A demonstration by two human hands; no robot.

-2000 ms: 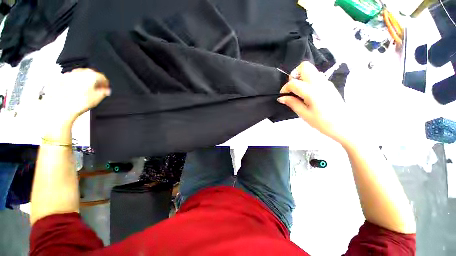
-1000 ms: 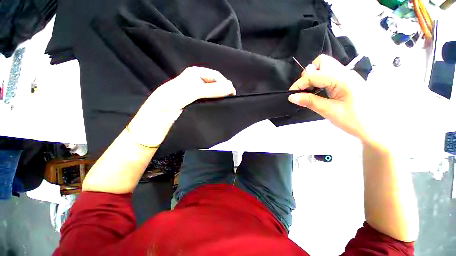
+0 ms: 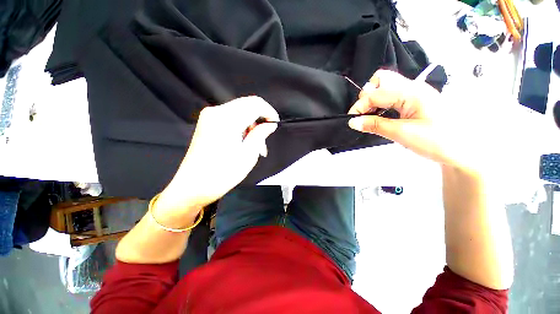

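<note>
A large black garment (image 3: 227, 73) lies in folds over the white table and reaches its near edge. My left hand (image 3: 230, 138) pinches the folded edge (image 3: 313, 118) of the cloth near the middle. My right hand (image 3: 399, 113) pinches the same edge further right, and the dark ridge runs straight between both hands. A thin needle (image 3: 352, 82) sticks out up and left from my right fingers. No thread can be made out. A white strip (image 3: 425, 72) shows just beyond my right hand.
A dark heap of cloth (image 3: 24, 27) lies at the far left, with a speckled strip (image 3: 9, 92) below it. An orange-handled tool (image 3: 509, 18) and small notions lie at the upper right, black shaped pieces (image 3: 545, 58) at the right edge. A wooden stool (image 3: 92, 218) stands below left.
My left hand came in from the far left to the folded edge, then turned and gripped it a little nearer me. My right hand stays on the edge with the needle.
</note>
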